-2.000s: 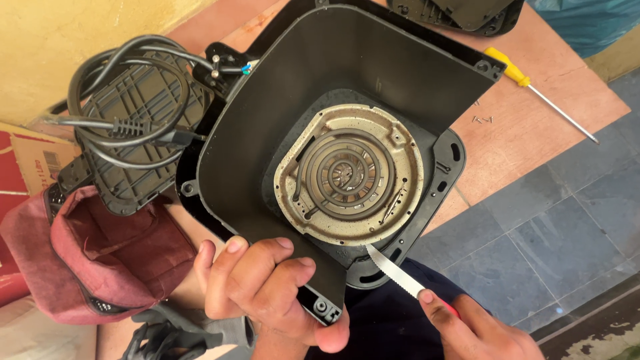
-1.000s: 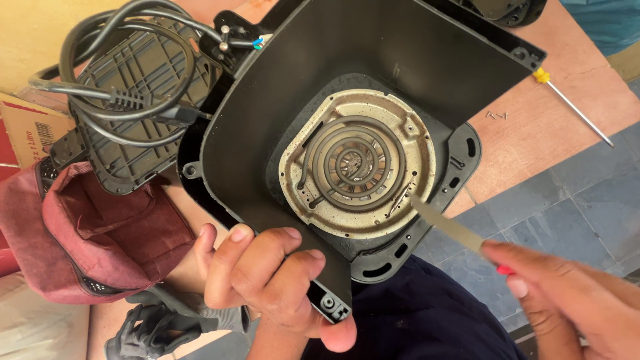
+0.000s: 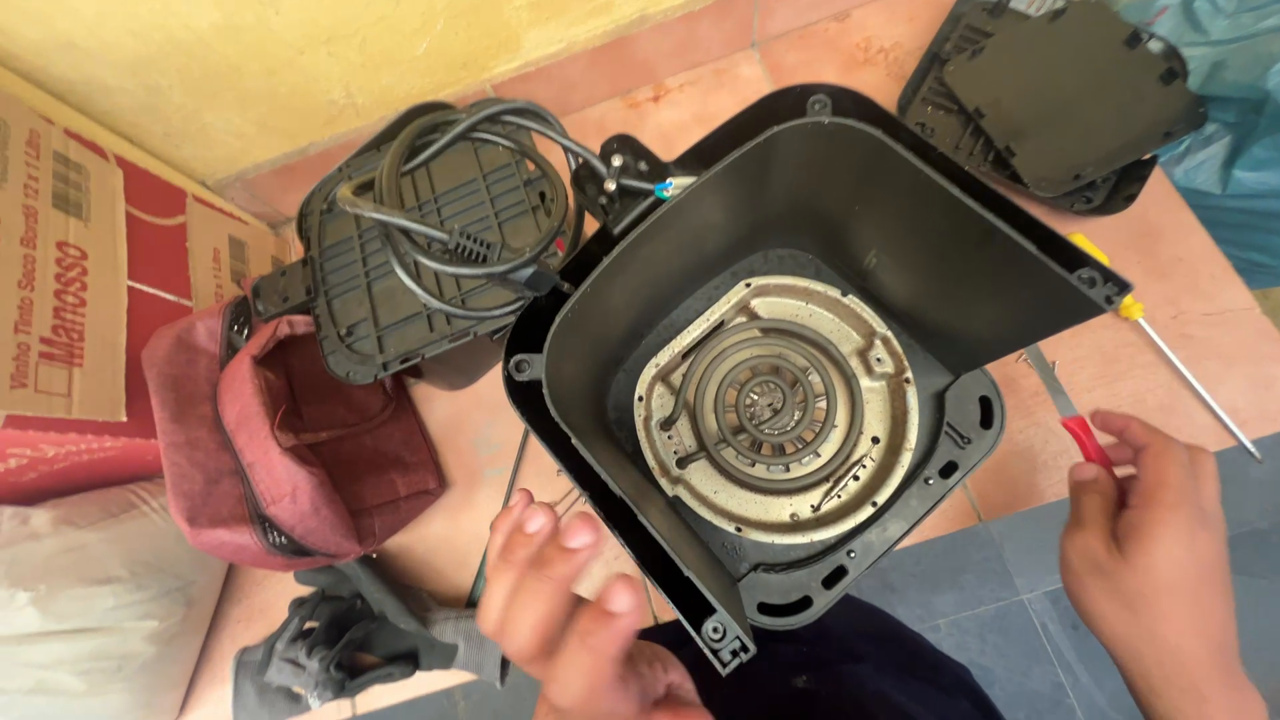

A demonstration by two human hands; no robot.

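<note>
A black plastic appliance housing (image 3: 850, 200) lies open side up in the middle. Inside it is a round metal plate (image 3: 660, 480) with a spiral heating element (image 3: 770, 400). My left hand (image 3: 590, 610), fingers spread and curled upward, is beside the housing's lower left edge and holds nothing. On the right, my right hand (image 3: 1150, 550) has its thumb and fingers around the red handle of a knife (image 3: 1085, 445), whose blade lies low over the tiled surface. A screwdriver with a yellow handle (image 3: 1130, 308) lies just beyond, its handle partly hidden by the housing.
A coiled power cord (image 3: 385, 205) lies on a black grille-like panel (image 3: 450, 200) at upper left. Near it are a red fabric bag (image 3: 330, 460), dark work gloves (image 3: 340, 640) and a cardboard box (image 3: 60, 270). More black plastic parts (image 3: 1070, 100) lie at upper right, with small screws (image 3: 1025, 357) near the knife.
My right hand has moved the knife away from the metal plate to the tiled surface on the right. My left hand has let go of the housing's edge. The view has shifted.
</note>
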